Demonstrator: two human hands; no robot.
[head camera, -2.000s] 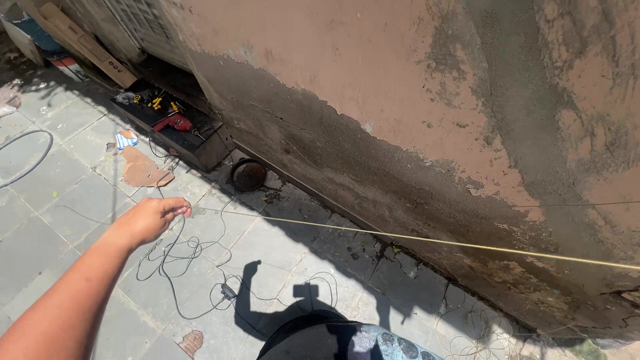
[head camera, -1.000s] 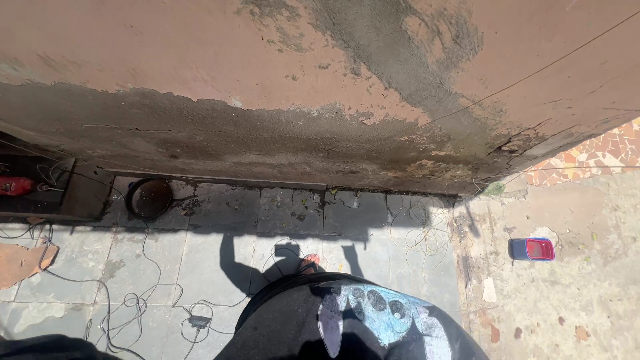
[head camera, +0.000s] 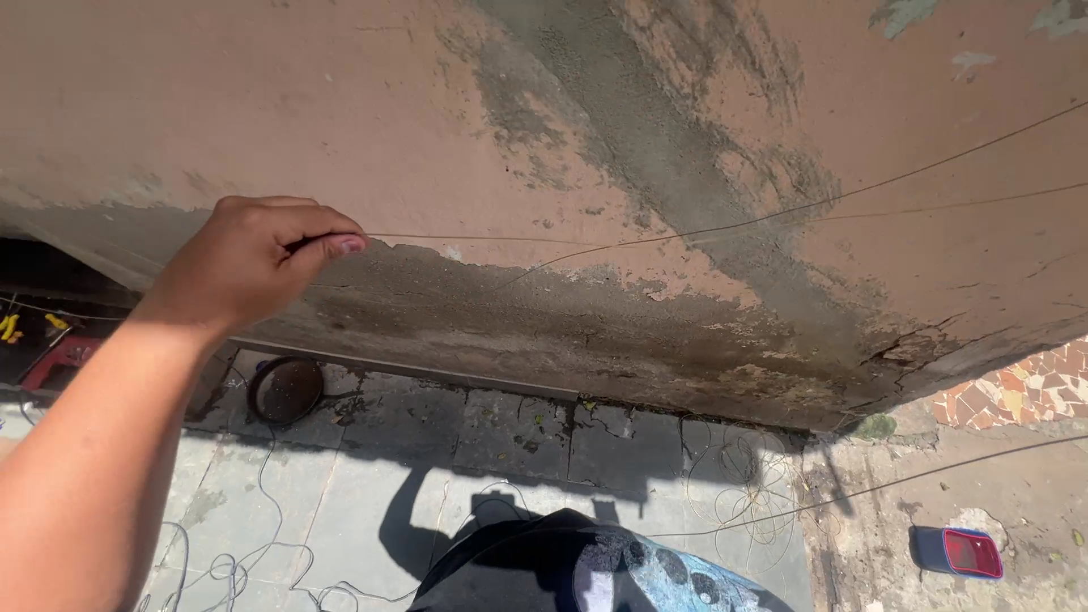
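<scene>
My left hand (head camera: 272, 251) is raised in front of the wall, with a thin wire (head camera: 476, 237) pinched between thumb and forefinger. That wire runs off to the right across the peeling pink wall (head camera: 382, 110). A darker line (head camera: 748, 223) crosses near it and rises to the right edge. My right hand is out of the frame. Another dark cord (head camera: 926, 471) stretches from beside my clothing toward the right edge. Loose coils of thin wire (head camera: 739, 493) lie on the floor near the wall's corner.
A round dark pan (head camera: 286, 390) lies by the wall's foot. At the left are a red tool (head camera: 64, 361) and yellow-handled tools (head camera: 10, 327). Dark cable (head camera: 276, 510) trails over the floor tiles. A red and blue plastic container (head camera: 971, 553) is on the concrete at lower right.
My left hand, out of view one second ago, is back in view with a thin wire in its fingers. The view has swung right since two seconds ago.
</scene>
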